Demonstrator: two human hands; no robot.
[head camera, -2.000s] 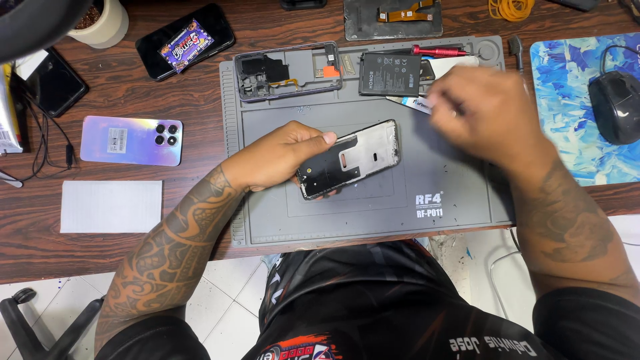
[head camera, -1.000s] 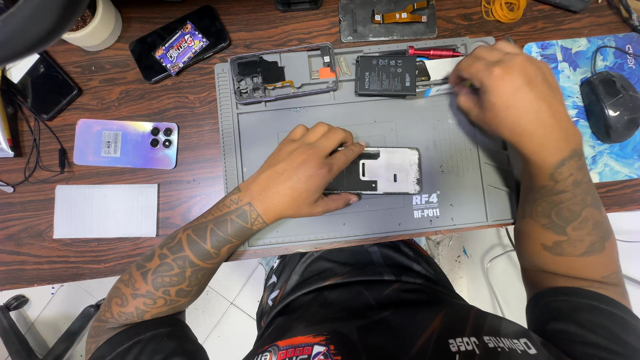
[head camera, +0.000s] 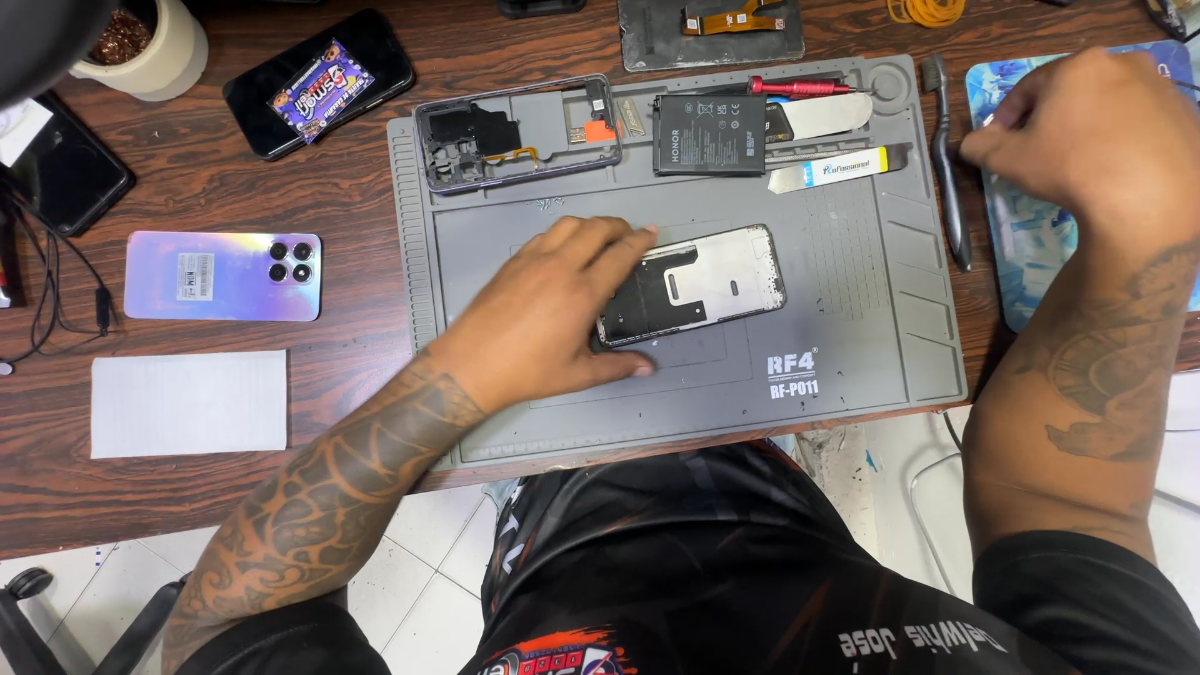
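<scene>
My left hand (head camera: 553, 314) grips the left end of a phone display panel (head camera: 741, 277), its silvery and black inner side up, tilted slightly on the grey silicone repair mat (head camera: 656, 412). Over the blue mouse pad, right of the mat, is my right hand (head camera: 1078, 141), fingers curled together; whether a small thing sits between the fingertips I cannot tell. Along the mat's upper part lie a phone frame (head camera: 516, 131), a black Honor battery (head camera: 710, 136), a red screwdriver (head camera: 806, 87), a white-ended pry tool (head camera: 830, 114) and a flat pry blade (head camera: 834, 171).
A black-handled brush (head camera: 949, 178) lies between mat and mouse pad (head camera: 1022, 272). At left are an iridescent purple phone back (head camera: 223, 276), a folded white cloth (head camera: 189, 403) and black phones (head camera: 319, 84). A dark panel with a flex cable (head camera: 741, 23) lies at the top.
My right hand has moved right, off the pry tools to above the mouse pad. The display panel, held up at first, now rests on the mat under my left hand.
</scene>
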